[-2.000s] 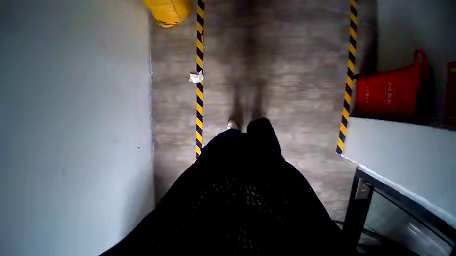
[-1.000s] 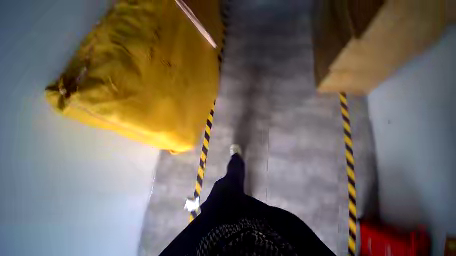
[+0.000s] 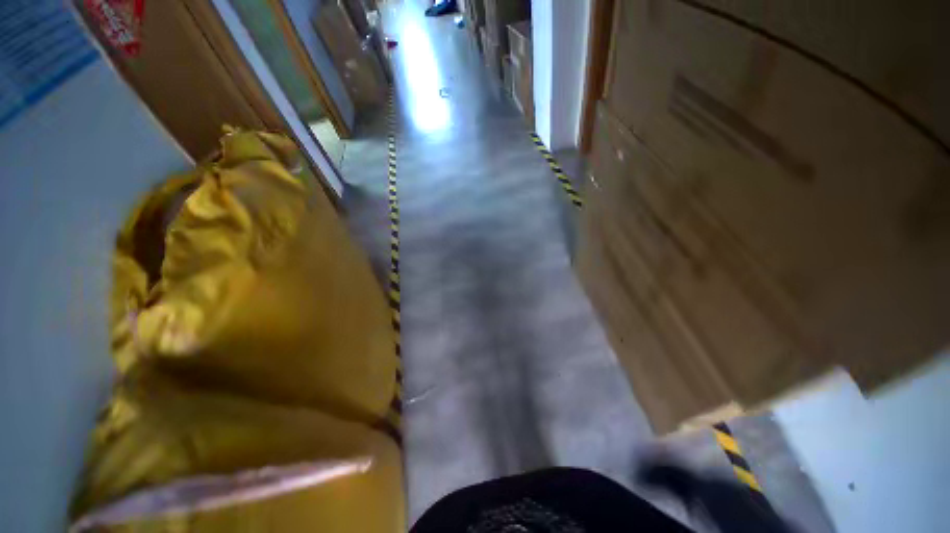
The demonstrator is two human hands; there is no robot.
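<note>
No hand shows in the head view. The large bulging yellow sack (image 3: 313,302) stands against the left wall, its top crumpled and gathered, with a pale pinkish strip (image 3: 240,487) across its lower part. Stacked brown cardboard cartons (image 3: 719,198) stand along the right wall. The dark clothing (image 3: 552,505) of my own body shows at the bottom edge.
The grey corridor floor (image 3: 458,271) runs ahead between black-and-yellow tape lines (image 3: 394,229). A doorway (image 3: 302,73) is at the upper left. More cartons (image 3: 519,52) stand farther along the right, and a small dark blue item (image 3: 443,7) lies at the far end.
The view has moved forward along the corridor and tilted up. The yellow sack and cartons are now larger and closer; the red tub and white scrap have left the picture.
</note>
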